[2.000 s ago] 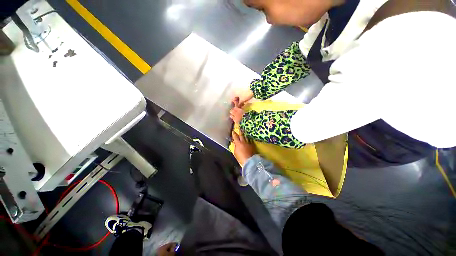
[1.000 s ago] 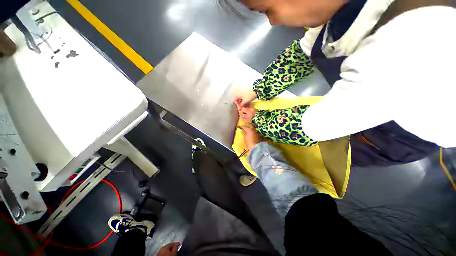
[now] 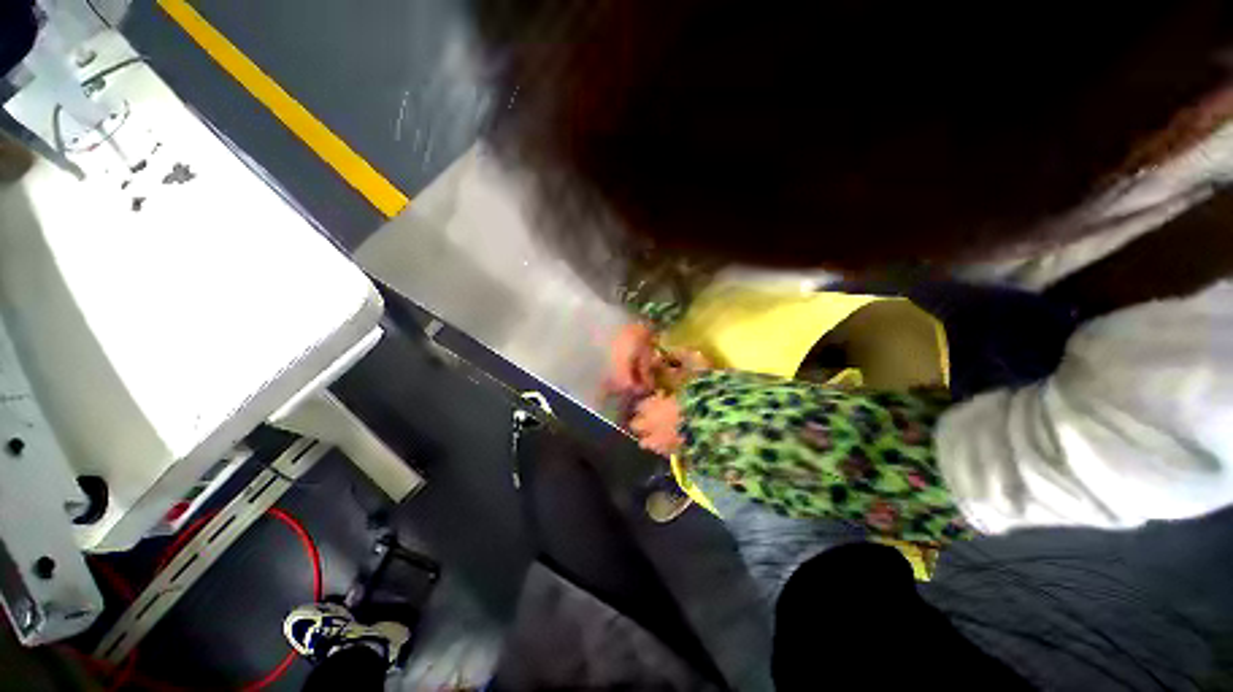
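A yellow bag piece (image 3: 751,325) lies in front of me, its open end with a tan-brown inside facing right. Another person's two blurred hands (image 3: 646,392) are at its left end, by the metal-topped stand's edge. That person's green leopard-print sleeve (image 3: 811,439) crosses over the bag. Part of a denim sleeve shows below it, but my right hand cannot be made out. My left hand is not in view; only some pale denim shows at the bottom left.
The other person's dark hair (image 3: 865,122) fills the upper right, close to me. The metal-topped stand (image 3: 473,250) is partly covered. A white machine table (image 3: 176,311) stands at left, with a red hose (image 3: 314,548) and a foot pedal beneath. A shoe (image 3: 325,631) is at bottom left.
The other person's head has moved down and across the view. Their forearm has swung lower over the bag, whose open end has lifted. My hands have gone from sight.
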